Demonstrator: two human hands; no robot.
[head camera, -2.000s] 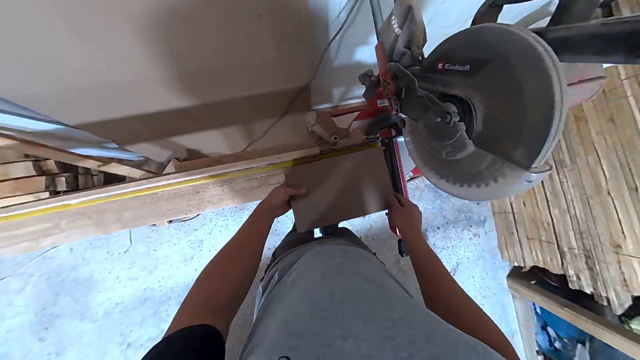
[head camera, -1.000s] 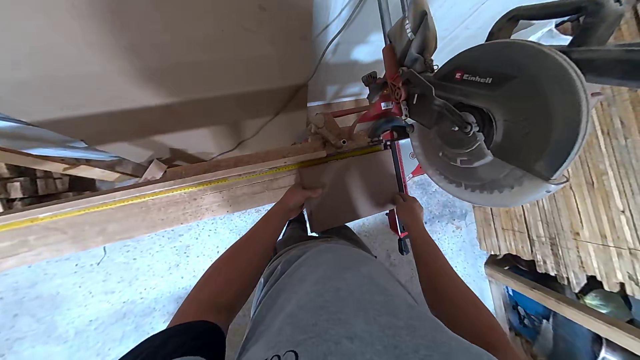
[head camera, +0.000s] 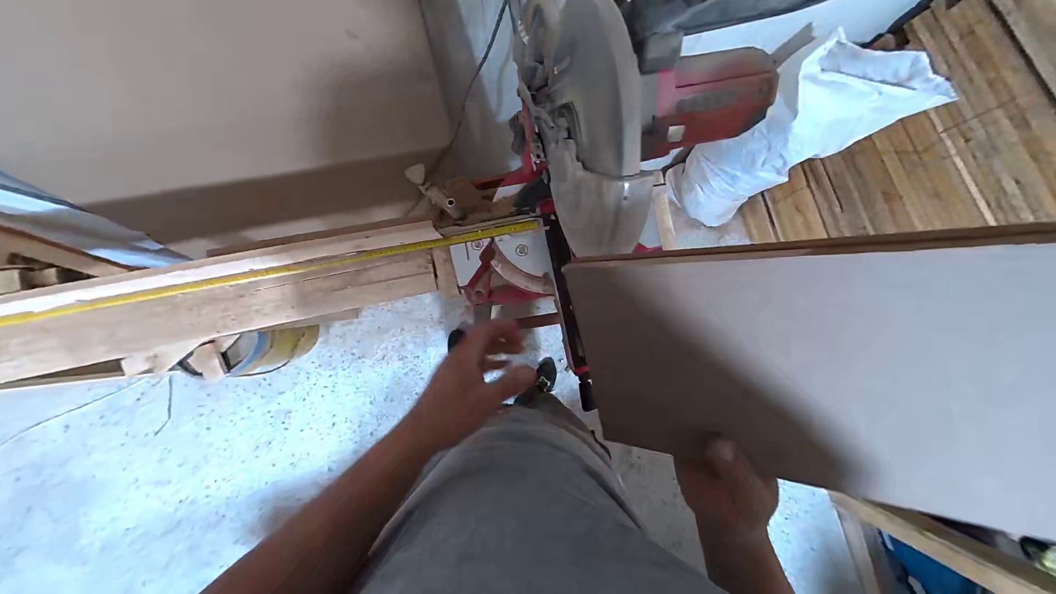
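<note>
A wide, flat light-coloured board with a brown edge reaches out of view at the right. My right hand grips its lower edge, thumb on top. Empty, with fingers spread, my left hand hovers over the floor just below the saw's base. The miter saw stands above the board's left end, its blade hidden by the guard. A yellow tape measure lies stretched along the wooden beam and ends at the saw's base.
A white sack rests behind the saw motor, by stacked wooden strips. A round container stands under the beam at left. A cable hangs along the wall. A wooden frame edge crosses the lower right.
The smaller brown panel both hands held at the saw is out of the saw's base. My right hand now holds a large board at right; my left hand has let go. The view has shifted.
</note>
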